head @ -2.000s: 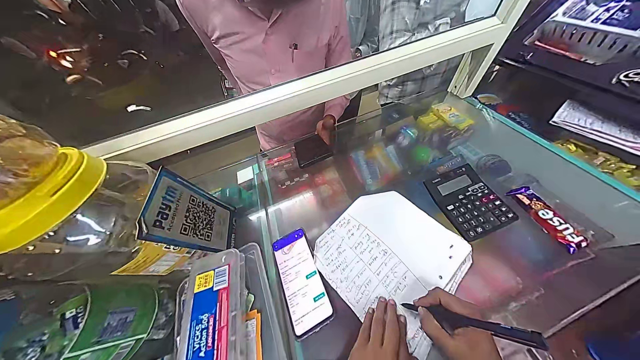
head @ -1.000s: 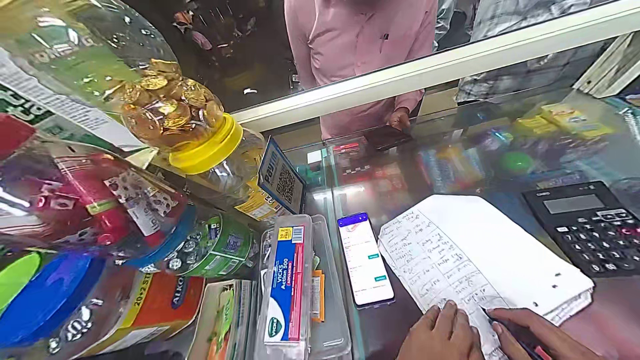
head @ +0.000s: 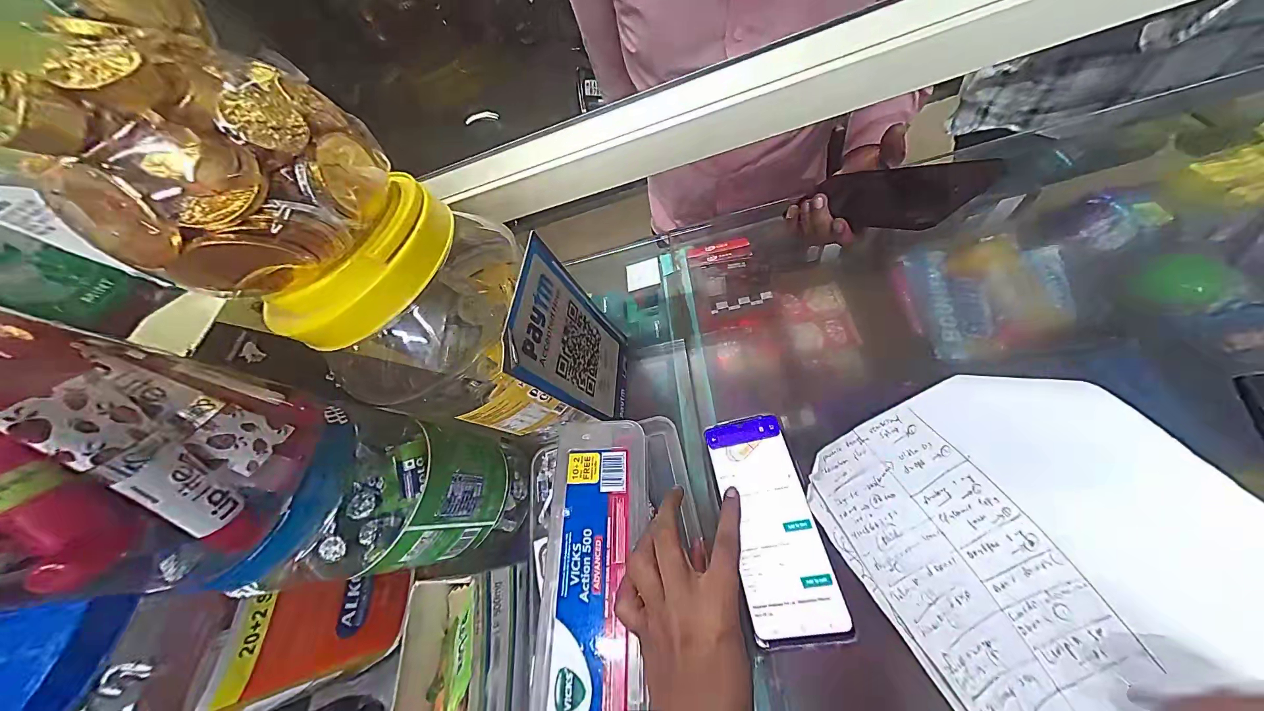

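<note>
My left hand (head: 691, 602) reaches over the glass counter, one fingertip on or just above the left edge of a lit smartphone (head: 780, 533) and another finger over the rim of a clear plastic box. It holds nothing. The phone lies flat, its screen white with a purple top bar. To its right lies a stack of white paper (head: 1086, 494) with handwritten columns. At the bottom right edge a blurred bit of skin (head: 1205, 699) shows over the paper, likely my right hand; its fingers and the pen are out of view.
Candy jars (head: 355, 267) and a code stand (head: 568, 341) are at the left, beside a box with a Vicks pack (head: 590, 573). Beyond the white window frame (head: 790, 99), a person in a pink shirt (head: 731, 148) holds a dark phone or similar flat object (head: 913, 195).
My left hand has left the paper and moved left to the phone. The view has swung left and closer, so the calculator is almost out of sight.
</note>
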